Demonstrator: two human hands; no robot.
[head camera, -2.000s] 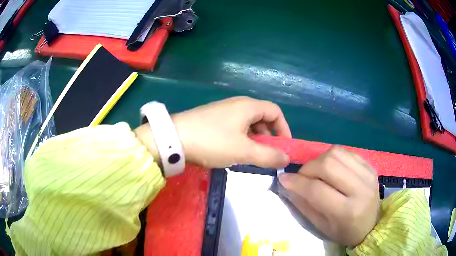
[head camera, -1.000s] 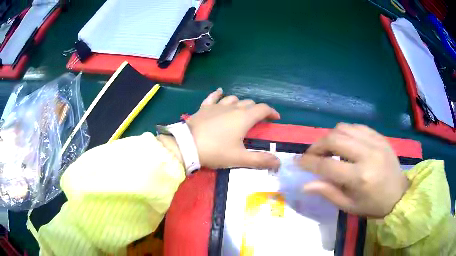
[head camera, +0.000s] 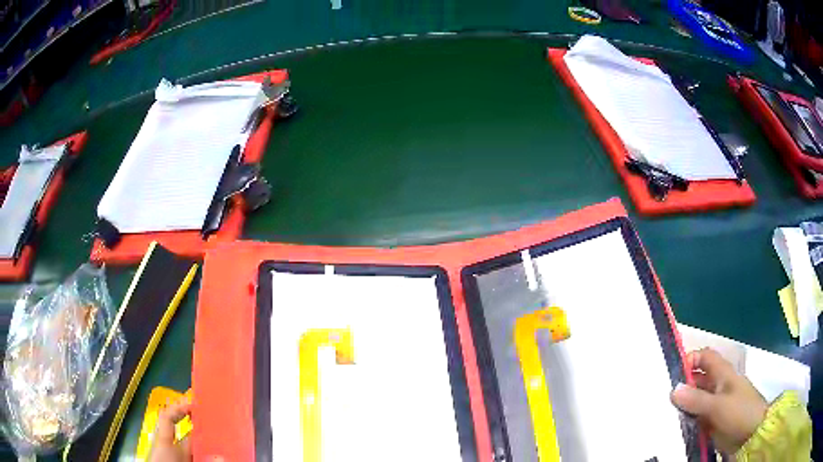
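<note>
The red foam tray (head camera: 226, 361) is held by both hands and looks bent along its top edge. It bears two display modules side by side, the left one (head camera: 397, 361) and the right one (head camera: 614, 334), each with a black frame. An orange-yellow flex cable (head camera: 310, 388) lies on the left module and another (head camera: 534, 379) on the right one. A small white tab shows at each module's top edge. My left hand (head camera: 171, 429) grips the tray's left edge, partly cut off by the bottom edge. My right hand (head camera: 722, 401) grips its right edge.
Left are a plastic bag (head camera: 59, 370), a black-and-yellow strip (head camera: 144, 343) and loose flex cables (head camera: 155, 420). Covered red trays with binder clips stand behind, at left (head camera: 180, 162) and right (head camera: 650, 117). White strips (head camera: 799, 280) and yellow paper lie far right.
Both hands have left the module's top edge and moved apart to the tray's sides. The view has widened, showing both modules. The crumpled clear film by my right hand is gone from view.
</note>
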